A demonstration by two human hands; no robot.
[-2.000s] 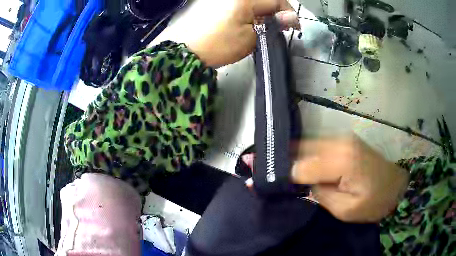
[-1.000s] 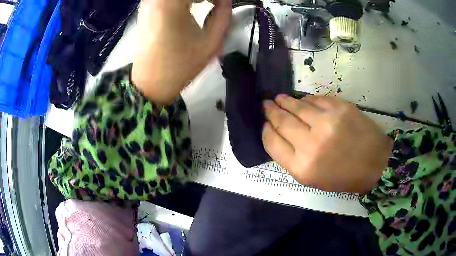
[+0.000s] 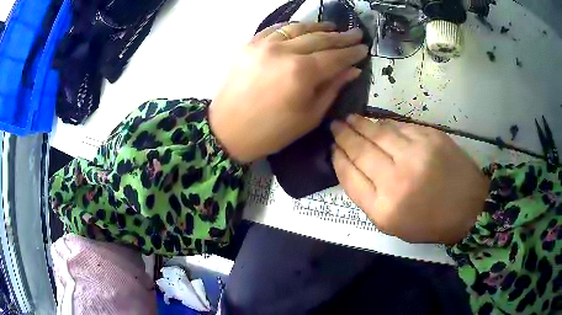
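Observation:
A dark fabric band (image 3: pixel 304 165) lies on the white table under both hands, its upper part running up to the metal plate. My left hand (image 3: pixel 286 86), with a ring on one finger, lies flat over the band's upper part, fingers stretched toward its right edge. My right hand (image 3: pixel 410 178) rests on the band's right edge, fingertips close to the left hand's lower side. Both hands press on the band. The left hand hides much of it, and no zipper teeth can be made out clearly.
A shiny metal plate (image 3: pixel 394 31) and a cream ribbed knob (image 3: pixel 443 38) are at the top right. Thin dark snips or tweezers (image 3: pixel 546 140) lie at far right. Dark pieces (image 3: pixel 83 67) and a blue bin (image 3: pixel 28 67) are at upper left. A ruler scale (image 3: pixel 333 209) marks the near edge.
The band was held up with its zipper showing, then laid on the table. My left hand, raised a second ago, has come down onto it. My right hand has stayed on its right edge since then.

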